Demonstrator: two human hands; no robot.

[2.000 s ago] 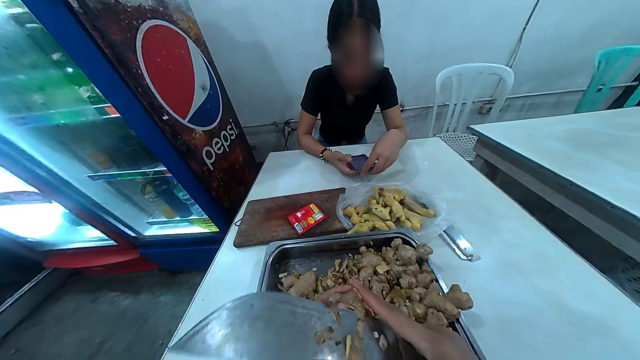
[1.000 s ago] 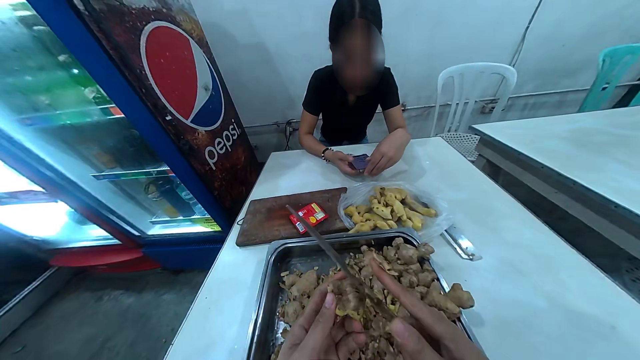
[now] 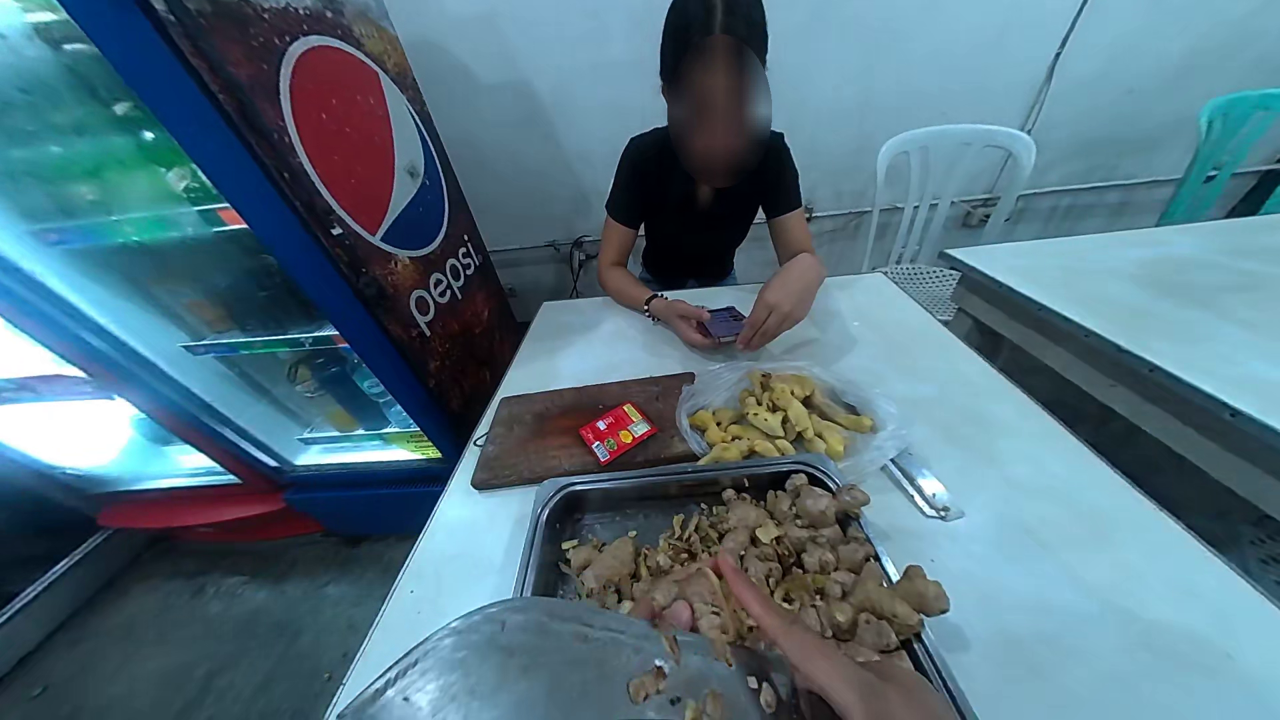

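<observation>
A wide metal knife blade (image 3: 520, 660), with peel scraps stuck to it, lies broadside across the bottom of the view. My right hand (image 3: 820, 650) is at its right end, closed on the knife, index finger stretched forward; the handle is hidden. Behind the blade, only fingertips of my left hand (image 3: 675, 614) show, against a piece of ginger (image 3: 700, 588); the rest is hidden. Both hands are over a steel tray (image 3: 590, 484) of unpeeled ginger (image 3: 880, 600) and peelings. Beyond it, peeled yellow ginger (image 3: 780, 415) fills a clear plastic bag (image 3: 870, 400).
A wooden cutting board (image 3: 530, 440) carries a red packet (image 3: 617, 433). A metal utensil (image 3: 925, 485) lies right of the bag. Across the table (image 3: 1010, 470), a person (image 3: 705, 200) holds a phone (image 3: 724, 323). A drinks fridge (image 3: 400, 300) stands left, another table (image 3: 1150, 290) right.
A second ago the blade was edge-on between my hands, with more of my left hand in sight. It has turned broadside and covers most of that hand, much as two seconds ago.
</observation>
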